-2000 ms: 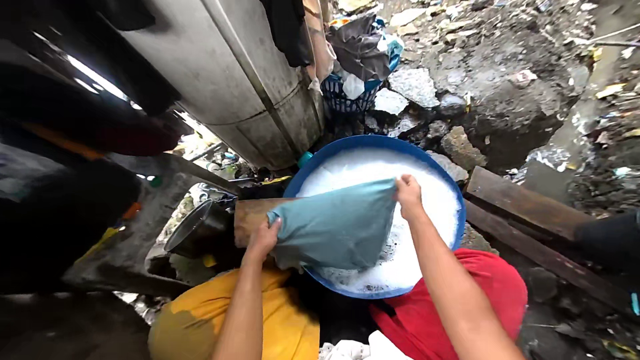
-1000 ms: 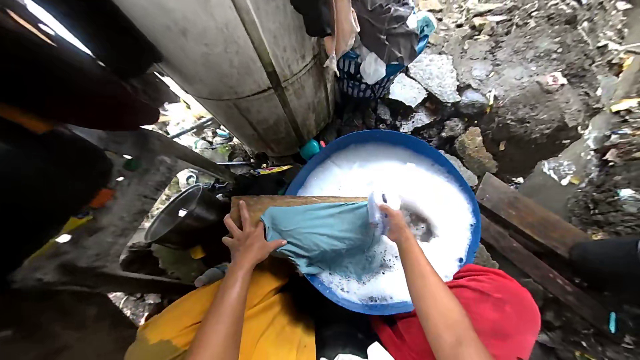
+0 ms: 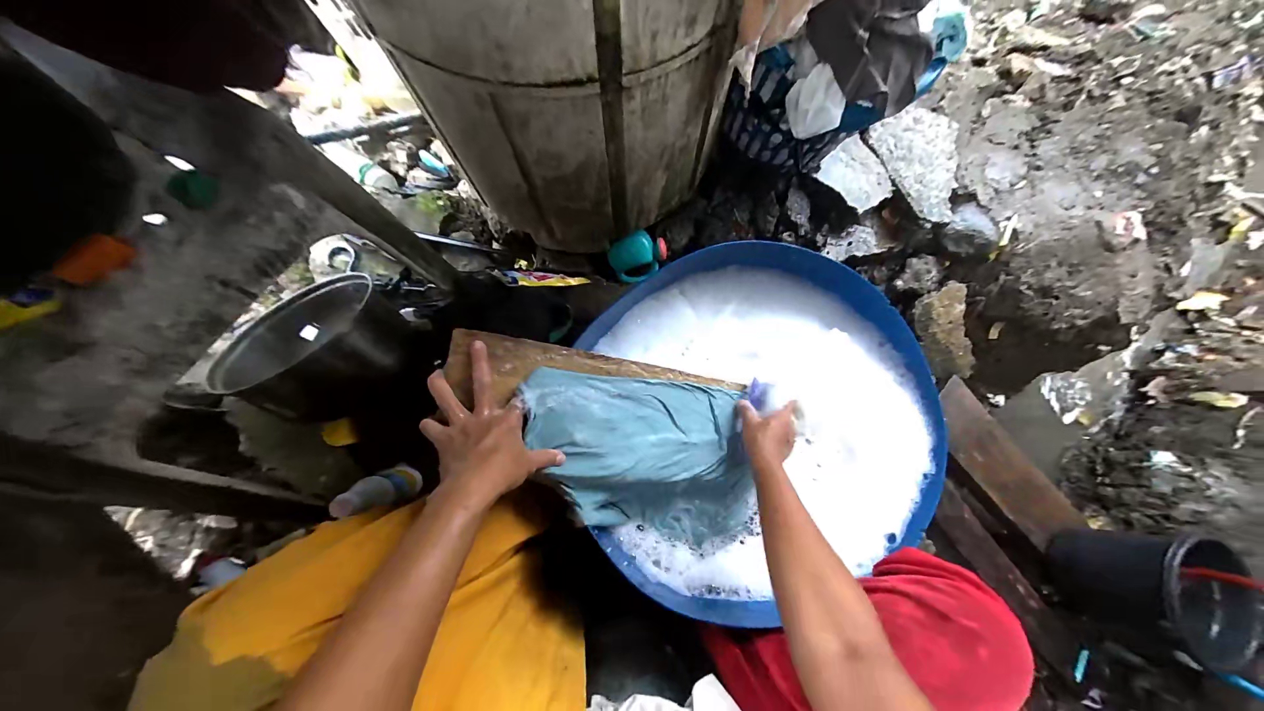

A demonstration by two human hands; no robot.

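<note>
A wet teal cloth (image 3: 642, 434) lies over a wooden board (image 3: 513, 360), its lower part in the suds of a blue basin (image 3: 928, 395). My left hand (image 3: 484, 439) presses on the board and the cloth's left edge with its fingers spread. At the cloth's right end, my right hand (image 3: 768, 433) holds a small white and purple thing (image 3: 758, 393), possibly a brush; its far part is hidden by foam and the hand. White foam (image 3: 849, 425) fills the basin.
A large grey drum (image 3: 553, 118) stands behind the basin, a teal toy-like container (image 3: 637, 257) at its foot. To the left is a lidded pot (image 3: 296, 336); to the right, wooden planks (image 3: 1007, 464) and a black bucket (image 3: 1136, 583). Rocks (image 3: 913, 158) lie beyond.
Two seconds ago both hands held the cloth stretched over the basin. Now it lies on the board, my left hand spread at its edge and my right hand on the small white and purple thing.
</note>
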